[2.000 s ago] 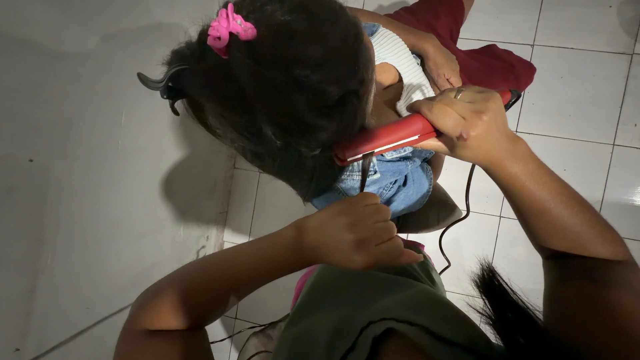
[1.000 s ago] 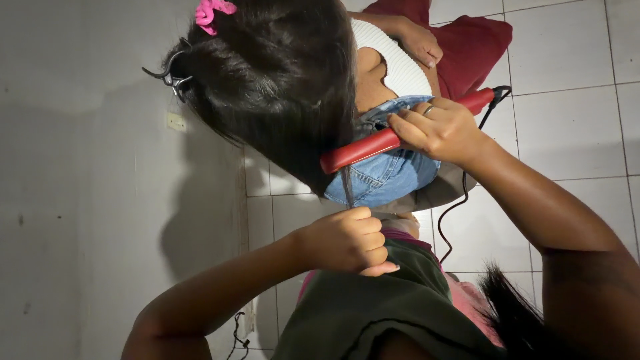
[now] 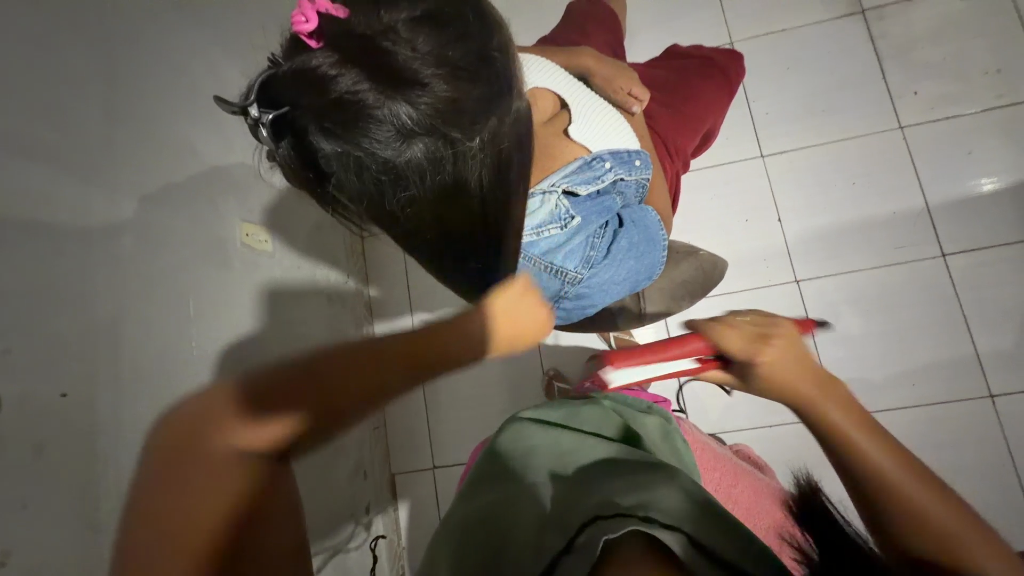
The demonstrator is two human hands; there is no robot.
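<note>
My right hand (image 3: 756, 356) grips a red hair straightener (image 3: 656, 360) low on the right, away from the hair, its jaws a little apart with a pale plate showing. My left hand (image 3: 518, 316), blurred and with curled fingers, is at the lower ends of the long dark hair (image 3: 448, 160) of a seated person. Whether hair is between its fingers cannot be told. A black claw clip (image 3: 258, 114) and a pink hair tie (image 3: 314, 20) sit in that hair. Beside the hair is a blue denim garment (image 3: 596, 232) over a white ribbed top (image 3: 580, 104).
The person sits on a brown cushioned seat (image 3: 688, 280), one hand resting near dark red trousers (image 3: 688, 104). A grey wall (image 3: 104, 264) with a socket (image 3: 256, 237) rises at the left. White floor tiles (image 3: 856, 200) lie at the right. Part of a dark cord shows behind the straightener.
The straightener was across the hair ends in both earlier frames. My right hand has moved it down and to the right, off the hair, and its jaws have come apart since one second ago.
</note>
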